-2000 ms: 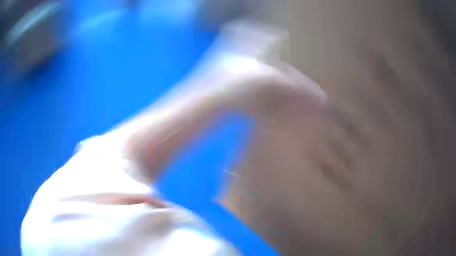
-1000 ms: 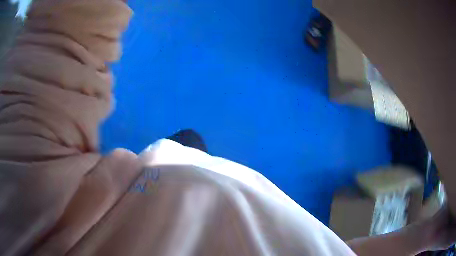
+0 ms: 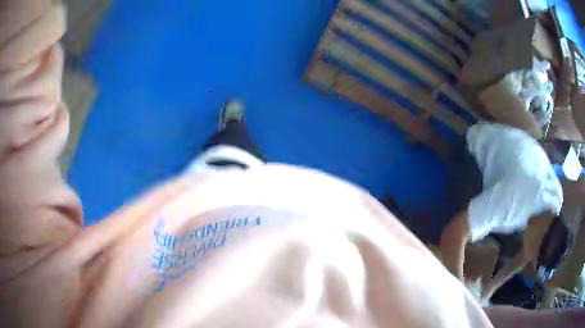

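Note:
Neither of my hands is in view. My left sleeve (image 3: 32, 141), peach-coloured, runs up the left side and is cut off by the edge. A strip of my right forearm (image 3: 535, 318) shows at the bottom right; its hand is outside the picture. My shirt front with blue lettering fills the bottom. An open brown carton (image 3: 511, 102) at the upper right holds white items, too blurred to name surely.
A wooden slatted pallet (image 3: 385, 64) lies on the blue floor (image 3: 179, 57). A person in a white top (image 3: 513, 179) bends over at the right, near several more cartons. A dark shoe (image 3: 231, 115) shows ahead of my shirt. Brown board (image 3: 80, 115) shows beside my left sleeve.
The view has swung over the floor. The large brown surface at the upper right and the cartons below it are gone from view; the pallet and bending person now show.

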